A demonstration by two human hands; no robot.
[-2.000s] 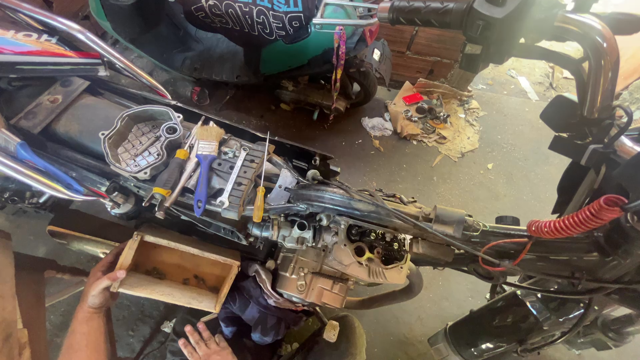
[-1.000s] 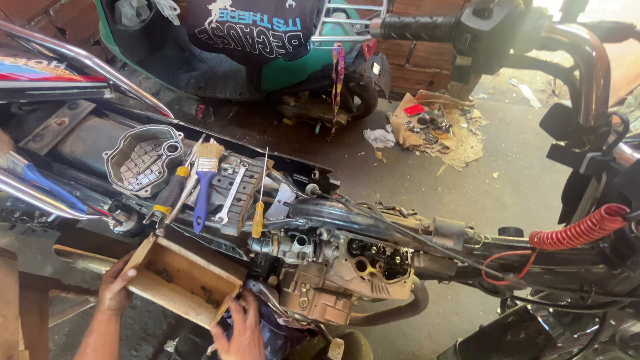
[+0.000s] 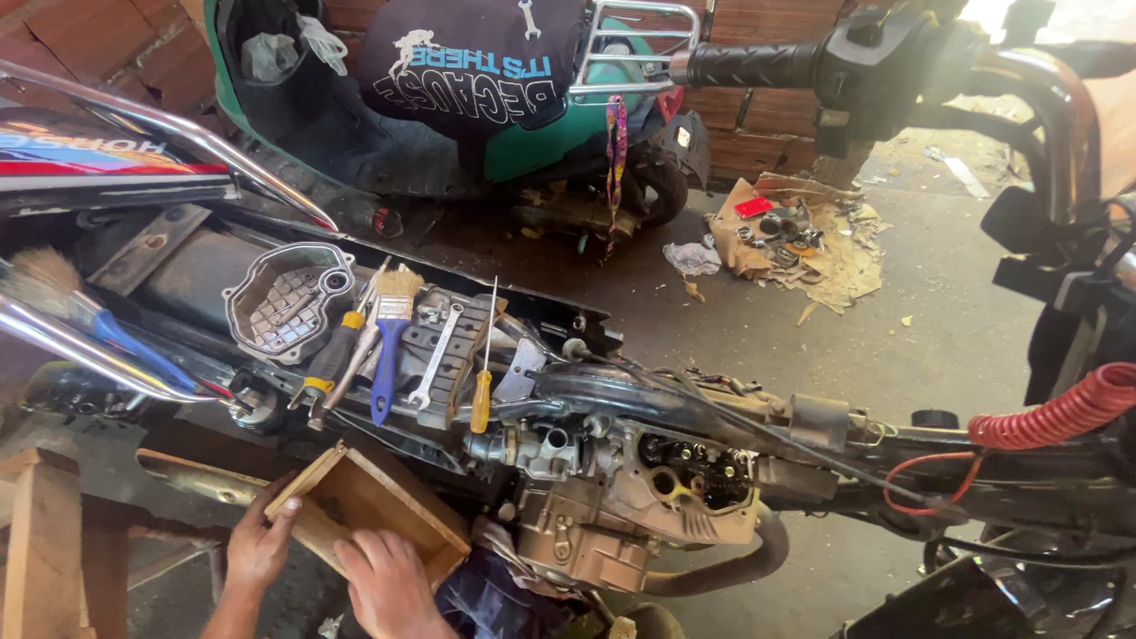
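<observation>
A wooden box (image 3: 390, 497), tilted, is held at its left end by my left hand (image 3: 266, 532), thumb over the rim. My right hand (image 3: 383, 568) lies over the box's near side, fingertips reaching inside; whether it holds anything is hidden. Behind the box, on the motorcycle frame, lie a metal engine cover (image 3: 288, 302), a paintbrush with a blue handle (image 3: 388, 346), a tool with black and yellow grips (image 3: 333, 359), a combination wrench (image 3: 437, 355) and a yellow-handled screwdriver (image 3: 482, 390). The opened motorcycle engine (image 3: 612, 524) is right of the box.
A second paintbrush (image 3: 106, 328) lies at the left, by a chrome rail (image 3: 98, 351). A wooden stand (image 3: 40, 550) is at lower left. Small metal parts lie on cardboard (image 3: 834, 257) on the floor, near a green scooter (image 3: 524, 155). A red coiled hose (image 3: 1052, 408) hangs at right.
My right hand has moved from beside the box to its right end, then to its near side with the fingers inside. The box has become more tilted in my left hand.
</observation>
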